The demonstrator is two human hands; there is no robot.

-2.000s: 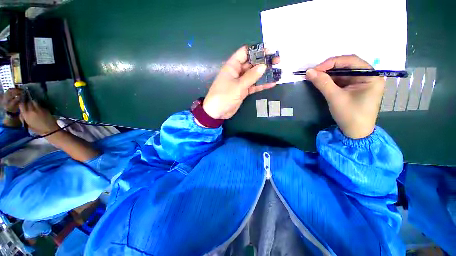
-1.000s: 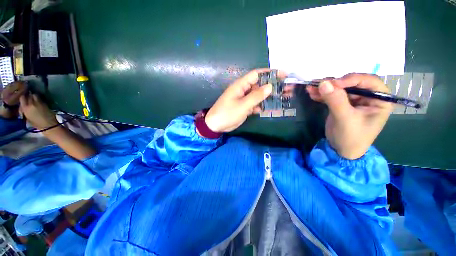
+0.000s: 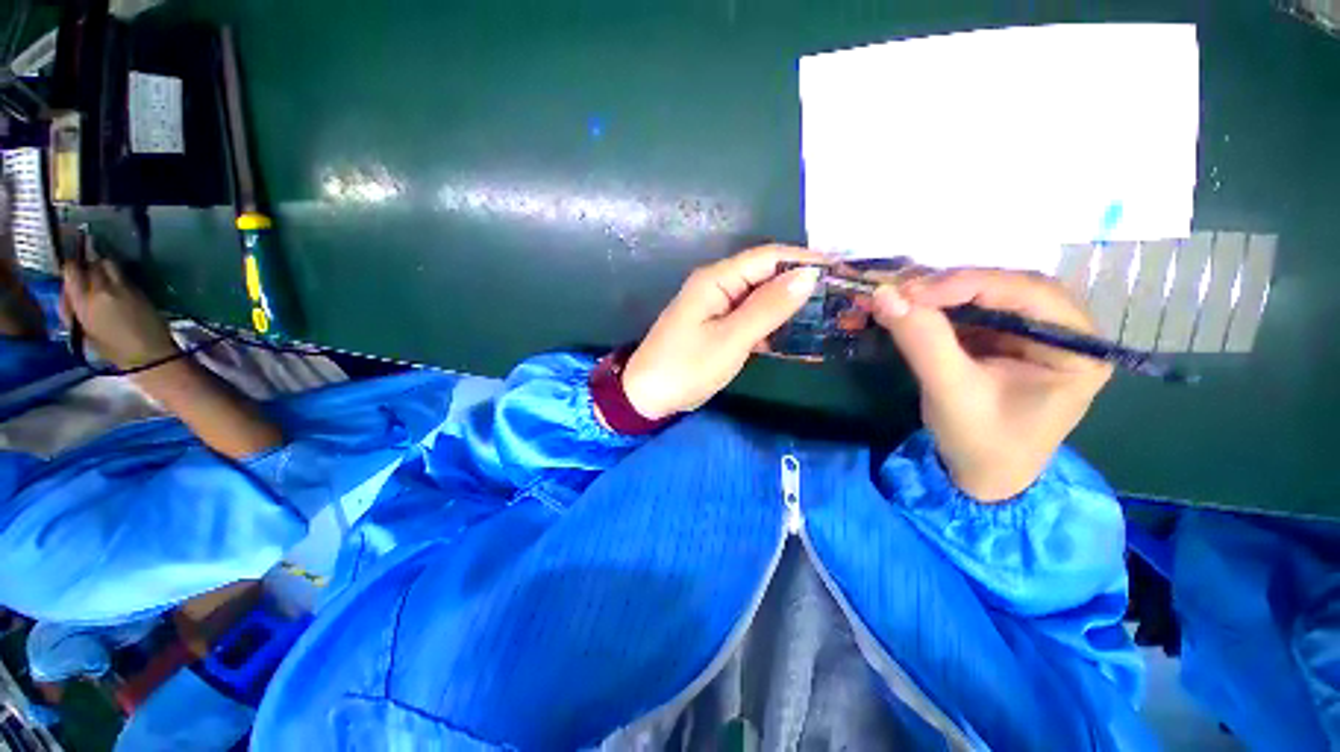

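Note:
My left hand (image 3: 716,326) holds a small circuit board module (image 3: 817,320) between thumb and fingers, low in front of my chest. My right hand (image 3: 999,367) holds a black pen-like tool (image 3: 1051,334), its barrel pointing out to the right. The right fingertips are at the module's right side, and the tool's tip is hidden or too blurred to tell. A white paper sheet (image 3: 999,140) lies beyond the hands. Several grey adhesive strips (image 3: 1180,294) lie side by side at its lower right. The small grey pads are not visible.
The dark green bench top (image 3: 485,88) lies under everything. At the left lie a screwdriver (image 3: 253,265) with a yellow and dark handle and a black box (image 3: 162,125) with a white label. A neighbour's hand (image 3: 118,316) and a thin black cable (image 3: 206,347) are at the far left.
Both hands have come closer together and nearer my body. The module has turned and now looks darker. My right hand has moved left, with its fingertips now at the module.

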